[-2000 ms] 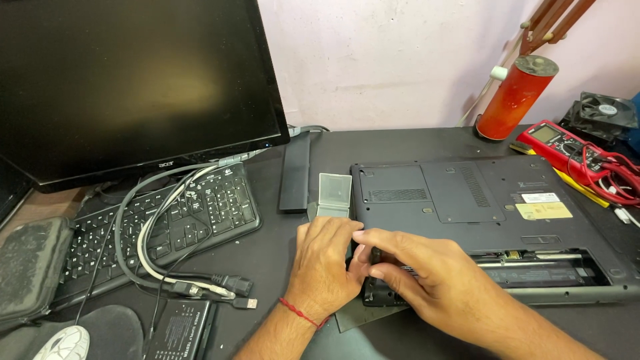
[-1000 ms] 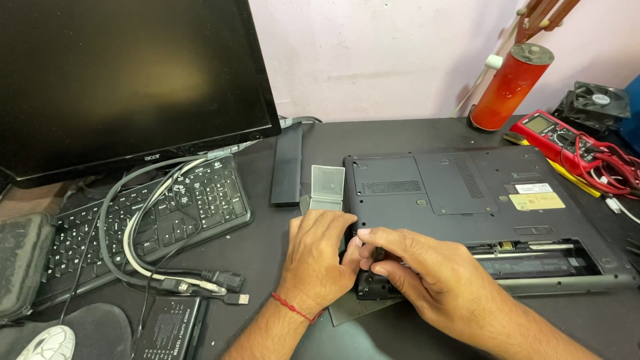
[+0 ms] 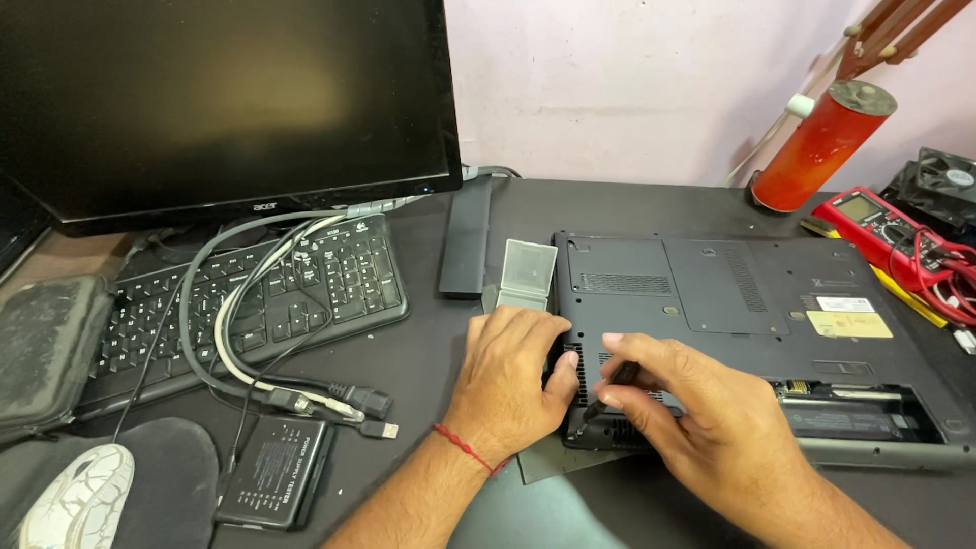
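A dark laptop [image 3: 732, 290] lies bottom up, its battery bay uncovered along the near edge. My right hand [image 3: 686, 404] grips a small black screwdriver [image 3: 614, 385] between thumb and fingers, its tip down at the laptop's near left corner. Resting against the laptop's left edge is my left hand [image 3: 518, 374], fingers bent; whether it holds anything is hidden. Just beyond that hand stands a small clear plastic box [image 3: 528, 267] with its lid up. Behind it to the left is a laptop battery [image 3: 467, 240]. A thin dark sheet [image 3: 557, 460] shows under the laptop corner.
At left are a monitor [image 3: 229, 99], a keyboard [image 3: 358, 282], looped cables [image 3: 200, 305], a power supply tester [image 3: 278, 473], a mouse [image 3: 80, 496] and a dark case [image 3: 49, 351]. A red cylinder [image 3: 823, 149], multimeter [image 3: 877, 221] and fan [image 3: 945, 179] stand at the back right.
My right hand has drawn back a little from my left, and the screwdriver now shows between its fingers. My left hand remains at the laptop's left edge.
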